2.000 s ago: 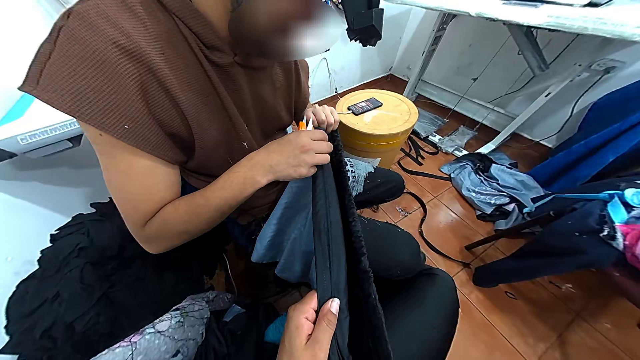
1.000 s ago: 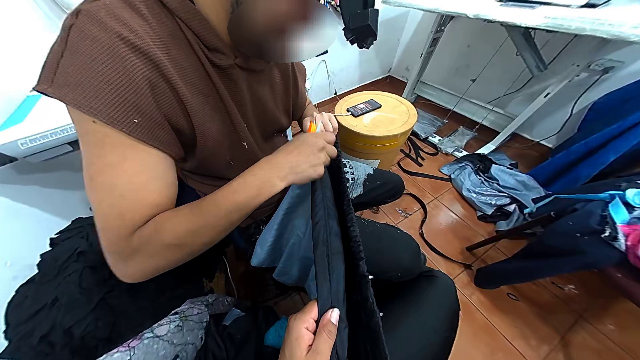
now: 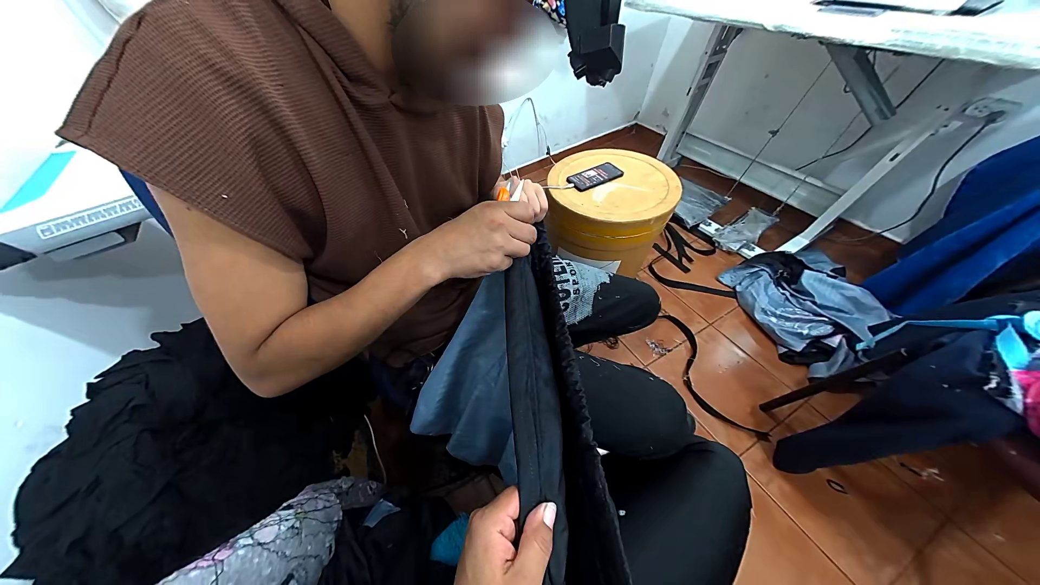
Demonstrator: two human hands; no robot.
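My left hand (image 3: 508,540) grips a folded dark fabric strip (image 3: 532,390) between thumb and fingers at the bottom centre. My right hand is not in view. The strip runs up to the two hands of another person (image 3: 500,227), who hold its upper end along with a small orange and white object (image 3: 510,192), too covered to name. A black, plush-looking edge (image 3: 573,374) runs along the strip's right side. Blue-grey cloth (image 3: 467,382) hangs from its left side.
A phone (image 3: 595,176) on a cable lies on a yellow round container (image 3: 613,195). Black cloth (image 3: 162,447) is heaped at left, patterned fabric (image 3: 268,536) at the bottom. Straps (image 3: 691,366) and grey garments (image 3: 804,301) lie on the tiled floor. A white table (image 3: 894,32) stands behind.
The other person's right hand has shifted a little on the fabric's upper end. My left hand keeps its grip on the strip.
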